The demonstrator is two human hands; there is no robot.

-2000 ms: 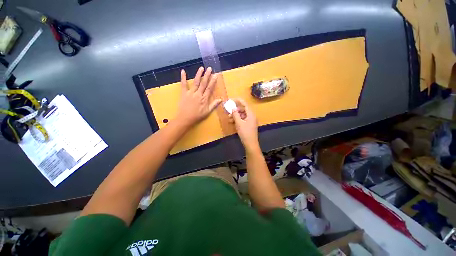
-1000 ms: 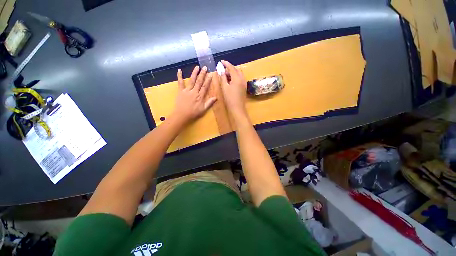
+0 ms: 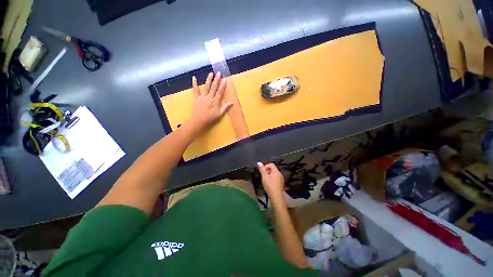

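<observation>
A long yellow-tan card pattern lies on dark navy fabric, which shows around its edges. A clear ruler lies across both, orange over the card, with its near end toward the table's front edge. My left hand is flat on the card and against the ruler's left side, fingers spread. My right hand is at the table's front edge, near the ruler's near end, pinching the white chalk. A silvery and dark pattern weight sits on the card.
Shears, a white strip and a cream block lie far left. A tape measure is heaped by a printed sheet. Other card patterns lie at the right end. Boxes and scraps are below.
My right hand first moved up along the ruler to the card's far edge, then came down to the table's front edge with the chalk. My left hand stays pressed beside the ruler.
</observation>
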